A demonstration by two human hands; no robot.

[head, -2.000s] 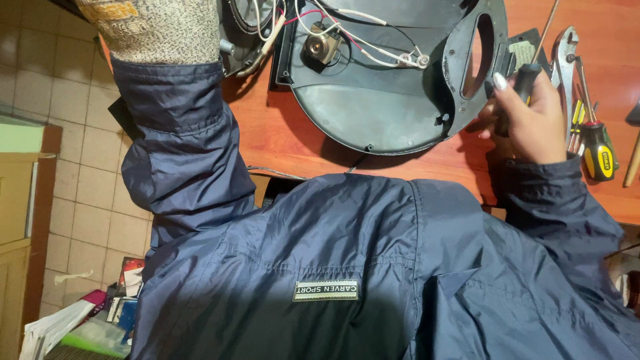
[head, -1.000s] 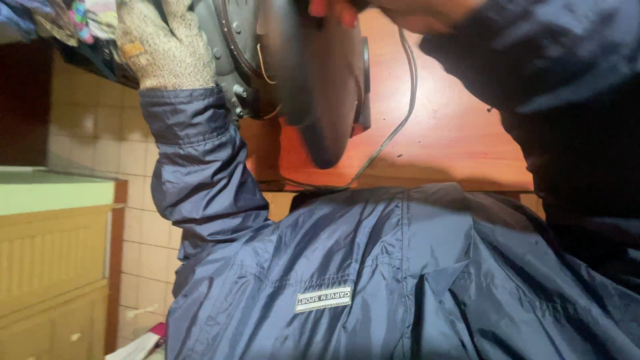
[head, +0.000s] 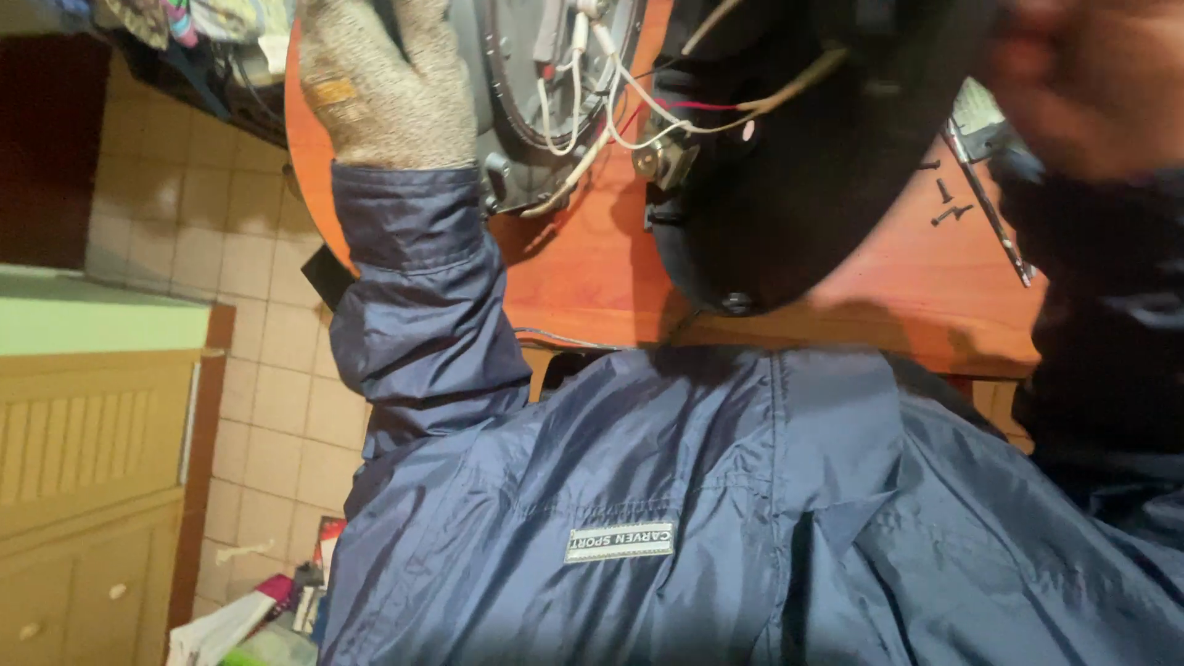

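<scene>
My left hand point(head: 393, 88), in a knitted work glove, rests at the left rim of a dark plastic appliance housing point(head: 513, 176); its fingertips are cut off by the top edge. White and red wires point(head: 615, 83) run from this part to a black rounded shell point(head: 795, 203), which stands tilted over the table. A small metal component point(head: 668, 159) sits at the shell's left side. My right hand point(head: 1082, 92), bare and blurred, is at the shell's upper right edge; its fingers are partly cut off and their grip is unclear.
Several dark screws point(head: 943, 190) and a thin metal tool point(head: 988, 203) lie on the orange wooden table point(head: 592, 287), right of the shell. A cable point(head: 564, 339) runs along the near edge. A cabinet point(head: 92, 425) stands at the left, with cloth items point(head: 222, 32) at upper left.
Two seconds ago the shell lay with its inside up and my right hand was on a dark handle beside it. The shell is now tilted up. The view has shifted.
</scene>
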